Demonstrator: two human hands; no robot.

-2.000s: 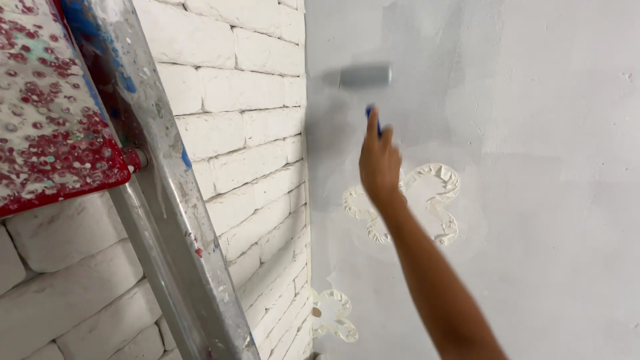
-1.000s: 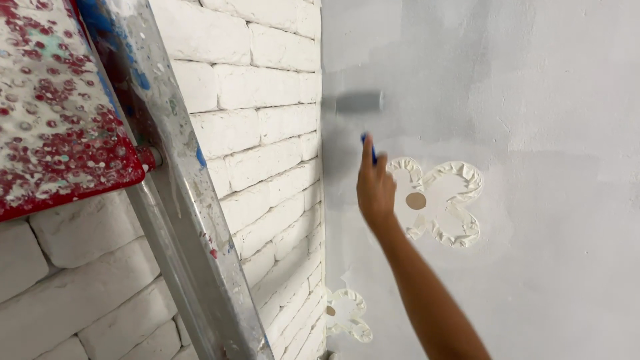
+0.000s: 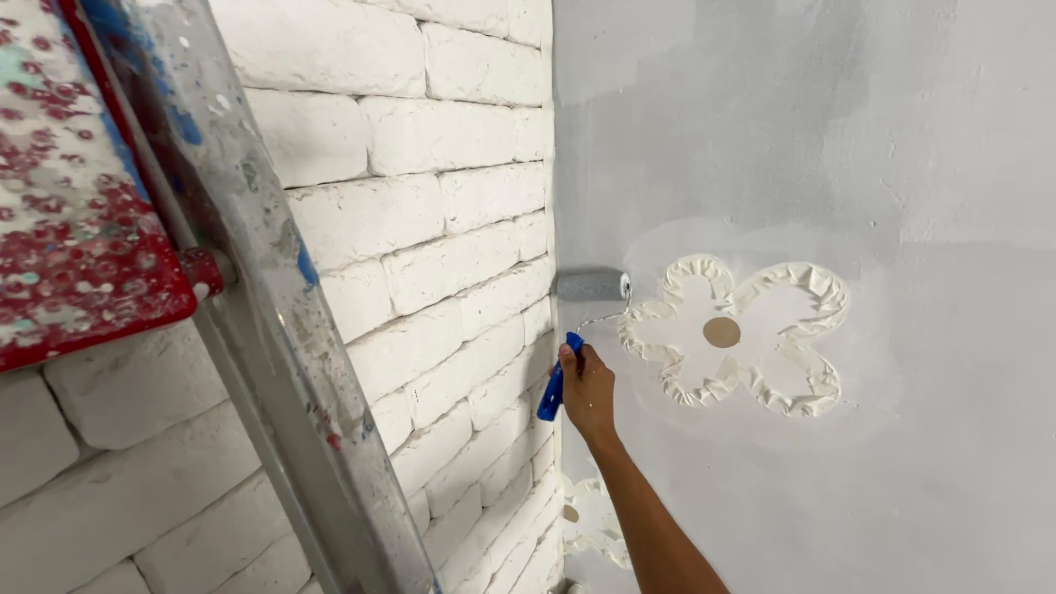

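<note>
My right hand (image 3: 589, 388) is closed around the blue handle of a paint roller (image 3: 592, 285). The roller's grey sleeve lies against the grey wall (image 3: 949, 462), right at the corner with the white brick wall. Just right of the roller is a raised white flower relief (image 3: 817, 289) with a beige round centre (image 3: 721, 332). Darker grey paint patches show on the wall above. My left hand is not in view.
A paint-spattered metal ladder (image 3: 330, 396) slants along the left, with a red, paint-splashed step or tray (image 3: 91, 239) attached. Behind it stands the white brick wall (image 3: 445, 132). A smaller flower relief (image 3: 596, 516) sits low by the corner.
My right hand has moved down the wall with the roller, from above the large flower relief to beside its left petals. The flower's round centre, hidden behind my hand two seconds ago, is visible.
</note>
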